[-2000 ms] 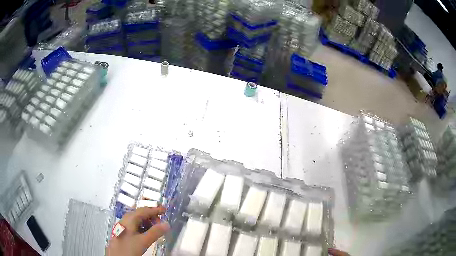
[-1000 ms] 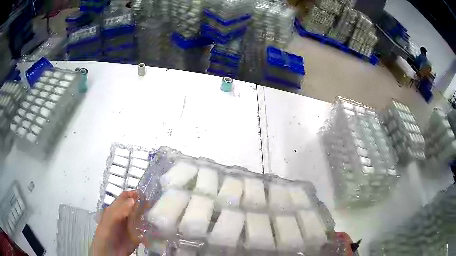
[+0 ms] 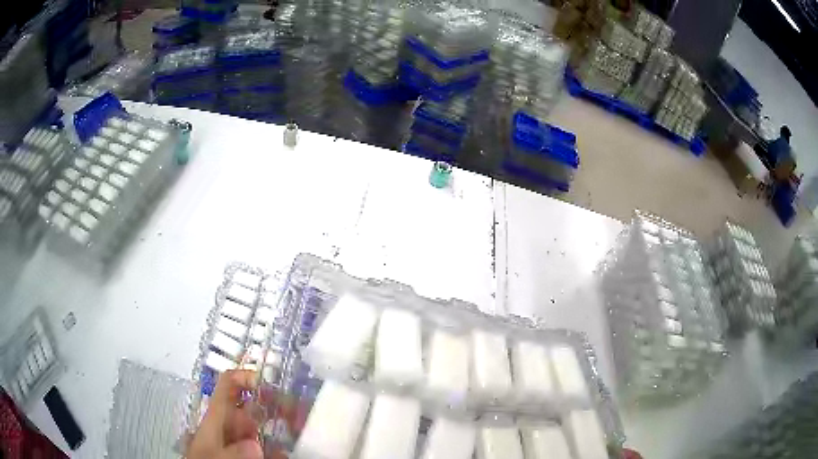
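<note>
A clear blister tray (image 3: 430,300) fills the near middle, with two rows of white units (image 3: 447,366) in it. My left hand (image 3: 235,417) is on the tray's left edge, fingers seen partly through the plastic. Only a fingertip of my right hand (image 3: 630,454) shows, at the tray's lower right corner; the rest is cut off by the frame's edge. Behind my left hand stands the working tray stack (image 3: 235,314), with white units on top and blue layers showing.
Empty ribbed trays (image 3: 148,412), a phone (image 3: 64,418) and a small clear tray (image 3: 31,359) lie at the left. Tall tray stacks (image 3: 664,305) stand right. A far-left tray block (image 3: 108,179) and tape rolls (image 3: 439,175) are toward the far edge.
The left hand has gone from the working stack's units to the clear tray's left edge. The tray rose toward me, then shifted slightly. The view swung right and back; the right hand is now mostly out.
</note>
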